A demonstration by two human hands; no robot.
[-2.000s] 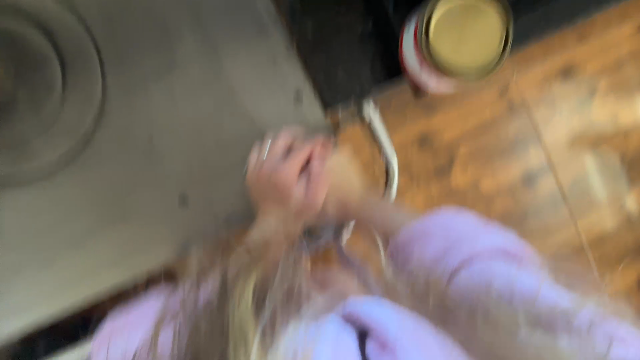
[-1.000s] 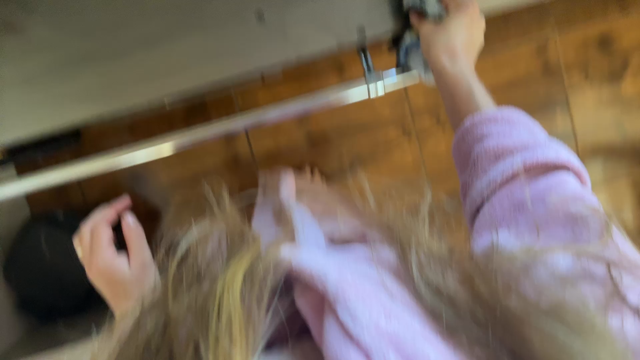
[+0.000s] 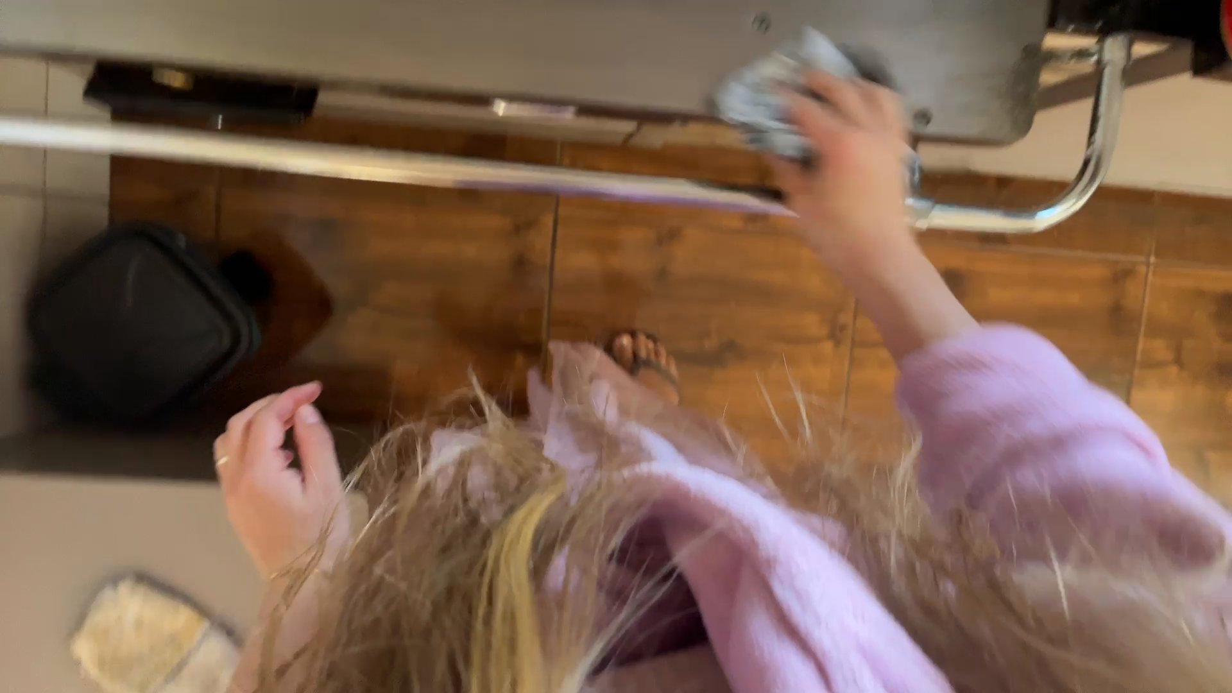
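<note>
My right hand (image 3: 847, 154) grips a crumpled grey-white cloth (image 3: 784, 87) at the front edge of a grey metal stove top (image 3: 539, 48). Just below the cloth runs a shiny metal rail (image 3: 385, 162), which bends back towards the stove at its right end. Part of the cloth and a dark patch beside it are blurred behind the fingers. My left hand (image 3: 279, 472), with a ring on one finger, hangs at the lower left, its fingers loosely curled and apart, with nothing in it.
A black lidded bin (image 3: 140, 322) stands on the brown tiled floor (image 3: 423, 289) at the left. At the lower left, a pale surface (image 3: 58, 539) bears a cream fluffy item (image 3: 144, 630). My sandalled foot (image 3: 645, 361) shows below the rail, and hair hangs across the lower view.
Two seconds ago my hands were together near the stove's corner; now they are wide apart. Since one second ago, my right hand has moved onto the stove's front edge. The view has shifted greatly.
</note>
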